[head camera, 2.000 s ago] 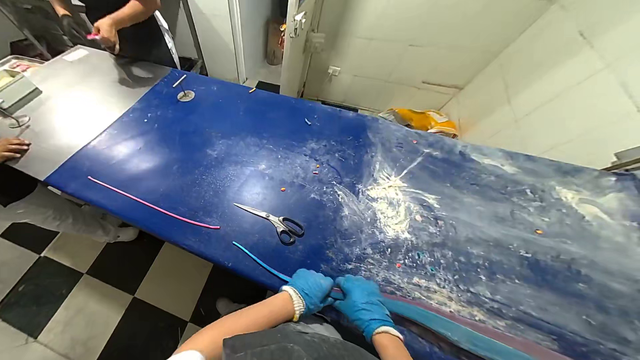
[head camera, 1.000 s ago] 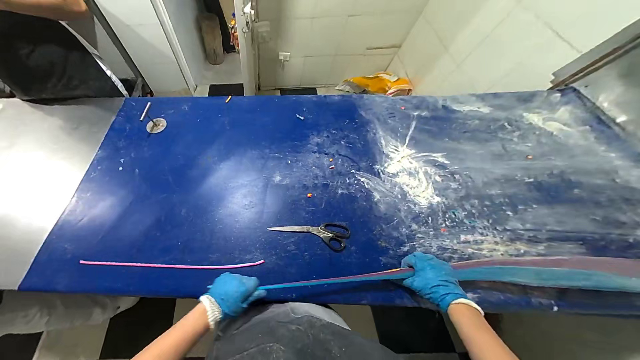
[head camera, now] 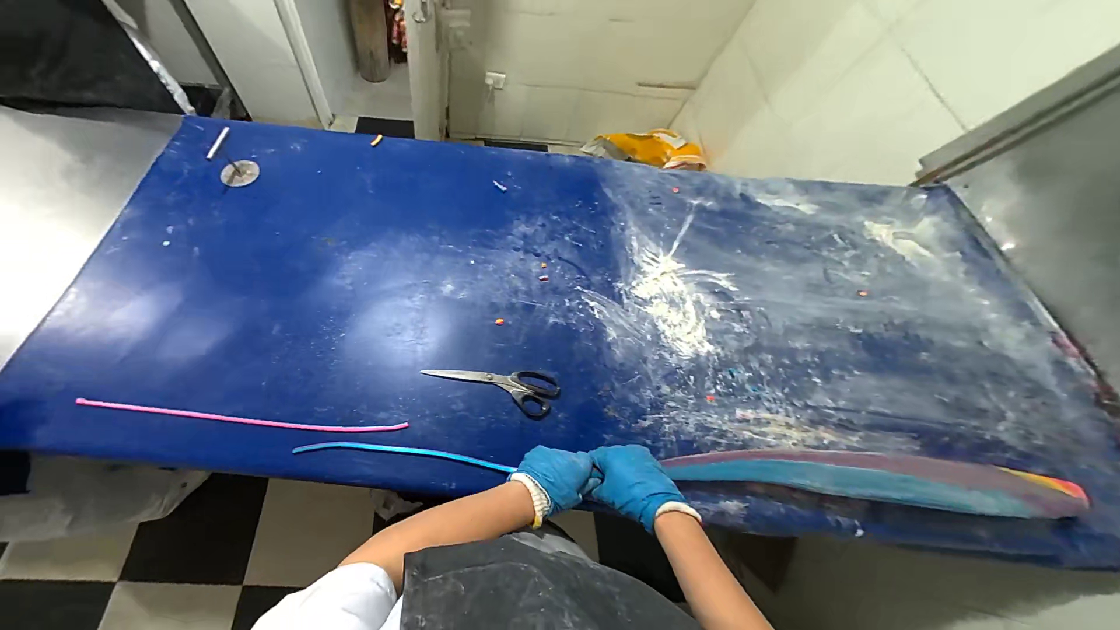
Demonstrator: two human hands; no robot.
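A long, tapering roll of purple and blue candy-like material (head camera: 840, 477), red and yellow at its far right end, lies along the near table edge. My left hand (head camera: 557, 479) and my right hand (head camera: 634, 481), both in blue gloves, meet at its thin part and grip it. From my left hand a thin blue strand (head camera: 394, 449) runs left over the blue tabletop. Left of that lies a separate thin pink strand (head camera: 245, 422). Scissors with black handles (head camera: 499, 380) rest above my hands, apart from them. My fingertips are partly hidden.
White powder (head camera: 674, 302) and small orange bits (head camera: 500, 322) mark the blue table (head camera: 289, 289). A round metal disc with a pin (head camera: 239, 173) and a short pale stick (head camera: 218, 143) lie at the back left. An orange and white bag (head camera: 652, 150) is behind the table.
My hands were apart one second ago, with the strand stretched between them; now they are together. Blue strand now extends left of my left hand. The pink strand and scissors remain on the table.
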